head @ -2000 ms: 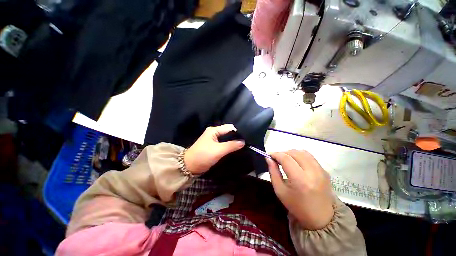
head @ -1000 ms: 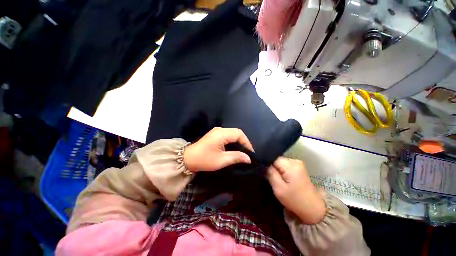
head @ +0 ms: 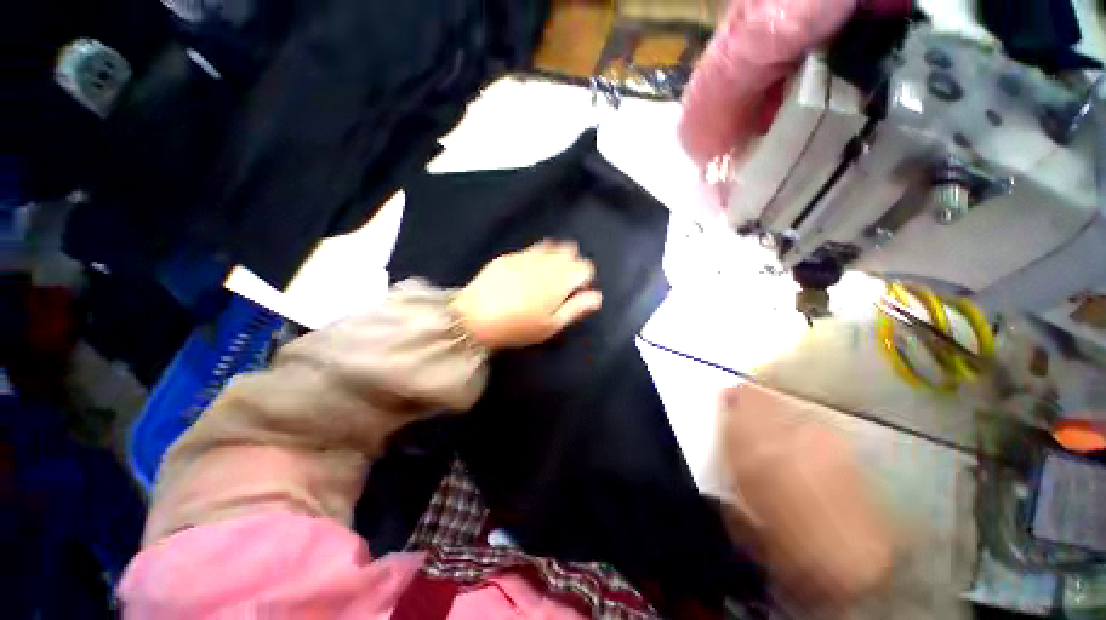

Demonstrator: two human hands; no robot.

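Observation:
A black fabric panel (head: 570, 400) lies over the white table's front edge and hangs toward my lap. My left hand (head: 528, 294) rests on the panel with its fingers curled; whether it pinches the cloth is unclear. My right hand (head: 807, 497) is badly blurred, right of the panel over the table's front part; its fingers cannot be made out. Yellow-handled scissors (head: 934, 337) lie right of the needle area. The presser foot area (head: 815, 291) of the sewing machine shows above the bed, with no cloth seen under it.
The off-white machine head (head: 970, 206) fills the upper right, with a pink fluffy cover (head: 740, 91) at its left end. Dark cloth (head: 303, 109) is piled upper left. A blue basket (head: 200, 382) stands lower left. A small orange item (head: 1079, 436) and a pale labelled rectangle (head: 1073, 499) lie far right.
My hands have moved apart: the left up onto the panel, the right to the right and down. The panel's raised, folded part now lies flatter. The whole view has shifted.

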